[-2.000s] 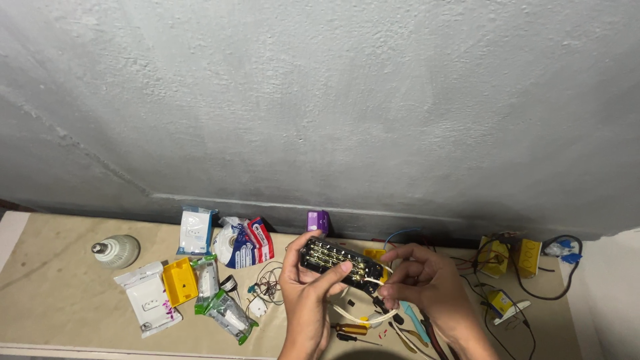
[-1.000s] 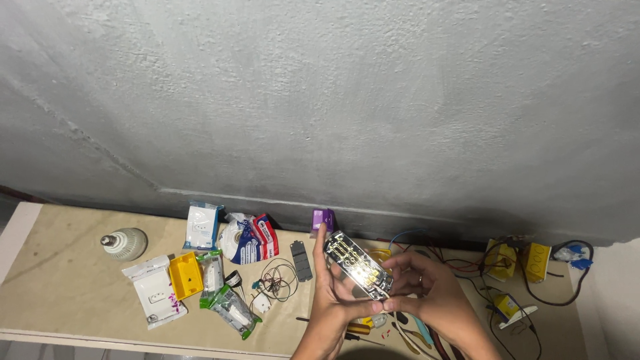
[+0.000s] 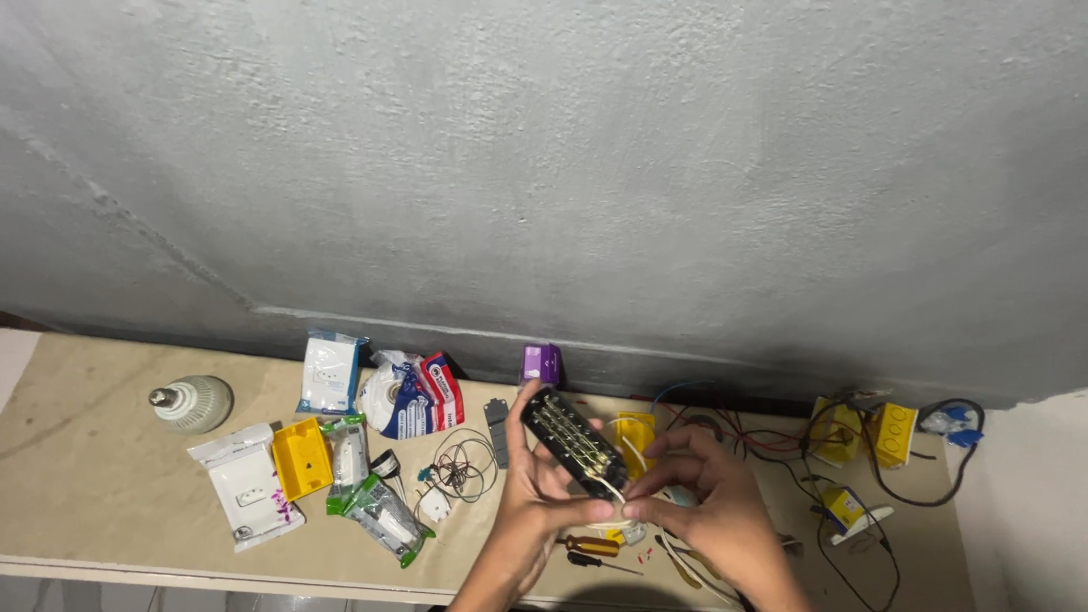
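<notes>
An open black power strip body (image 3: 574, 442), with brass contact strips showing inside, lies tilted in my left hand (image 3: 540, 501), fingers behind it and thumb at its lower end. My right hand (image 3: 693, 493) pinches a white cable (image 3: 614, 491) where it meets that lower end, close to my left thumb. The cable loops below the hands and trails toward the front edge. Behind my left fingers a dark flat cover (image 3: 496, 432) lies on the table. Beneath the hands are a screwdriver with an amber handle (image 3: 592, 546) and one with a black handle (image 3: 586, 560).
On the left of the table (image 3: 102, 476) are an LED bulb (image 3: 194, 404), packaged sockets (image 3: 330, 372), a yellow box (image 3: 302, 459) and green-edged packets (image 3: 382, 514). A purple box (image 3: 541, 364) stands by the wall. Yellow boxes (image 3: 894, 433) and tangled wires (image 3: 765, 442) lie at right.
The power strip body has been turned from nearly level to a steep slant. The dark cover, hidden two seconds ago, shows behind my left hand. My right fingers have closed in on the cable end.
</notes>
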